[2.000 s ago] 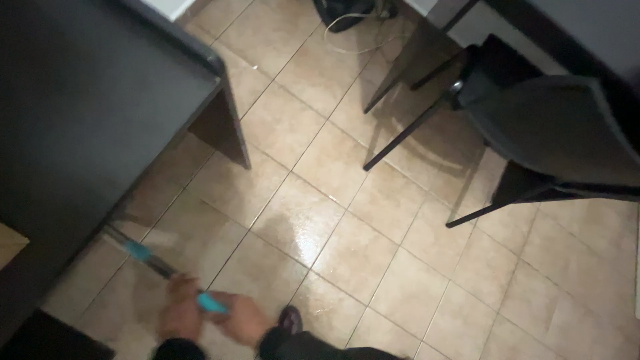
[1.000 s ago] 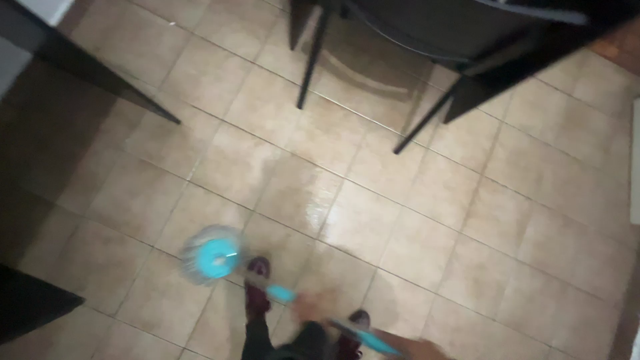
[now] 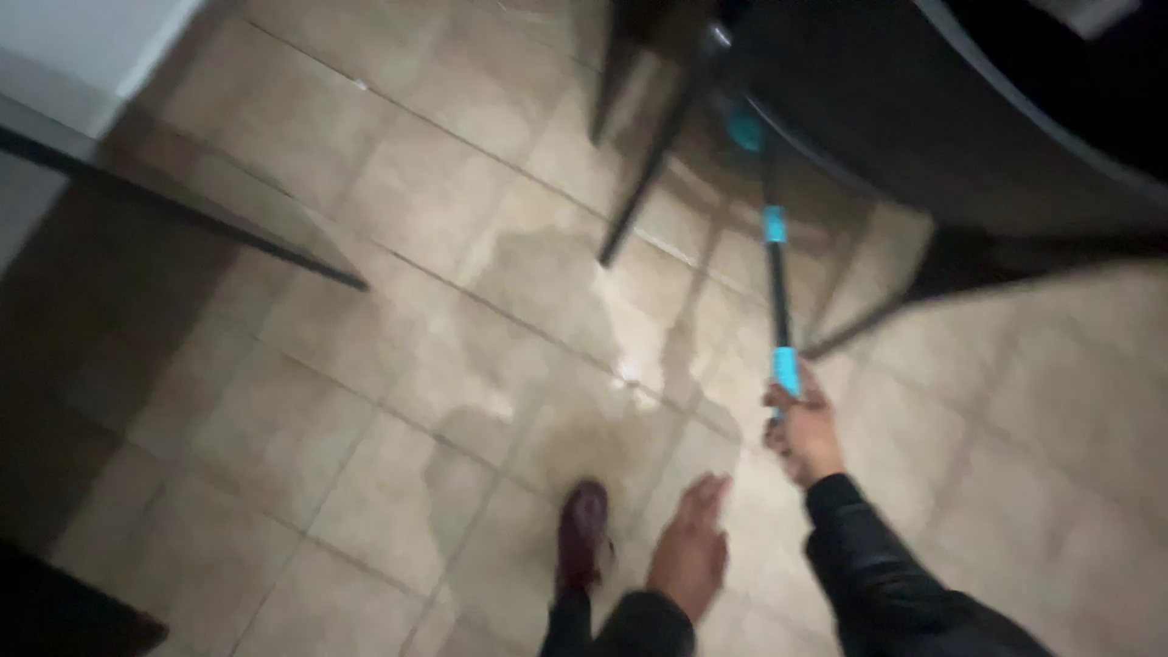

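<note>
My right hand [image 3: 805, 429] is closed around the turquoise grip of a black mop handle [image 3: 778, 292]. From that hand the handle runs up the view, under a black chair [image 3: 876, 100]. A blurred turquoise mop head [image 3: 746, 130] shows near the chair's legs, partly hidden by the seat. My left hand [image 3: 692, 547] is off the handle, to the left of and below my right hand, with nothing in it. Its fingers point forward over the tiled floor [image 3: 392, 474].
A dark red shoe [image 3: 584, 529] of mine stands on the tiles. Thin dark chair legs [image 3: 648, 173] come down right of centre. A dark table panel [image 3: 228, 228] edges the left side, by a white wall [image 3: 82, 46]. A dark object [image 3: 64, 611] fills the lower left corner.
The mop head has moved from the floor by my feet to under the chair. My left hand has come off the handle, which both hands held two seconds ago.
</note>
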